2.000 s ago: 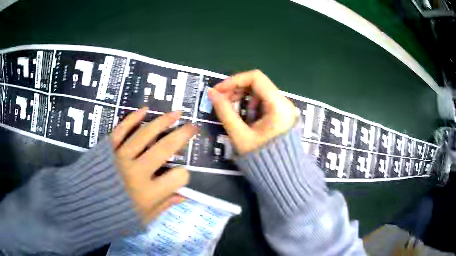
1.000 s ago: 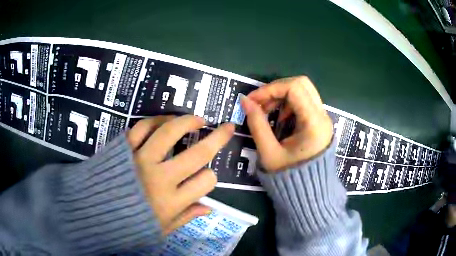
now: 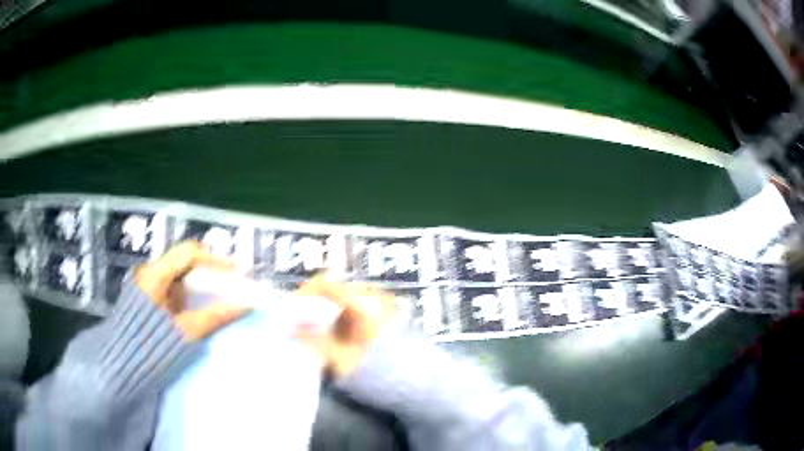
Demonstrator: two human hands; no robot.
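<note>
The label strip, with two rows of black labels and white edges, runs left to right across the green bench. My left hand and my right hand are both blurred, in front of the strip's near part. They hold the sticker sheet between them by its upper edge. The sheet looks white and overexposed, hanging down towards me, its print not readable. No single small sticker can be made out. The hands hide part of the lower label row.
The strip ends at the right in a folded label stack with a white curled part above it. A long white line crosses the green surface behind. Dark equipment stands at the upper right.
The view has swung up and to the right and blurred. Both hands have left the label they were at and now hold the sticker sheet, which is raised off the bench.
</note>
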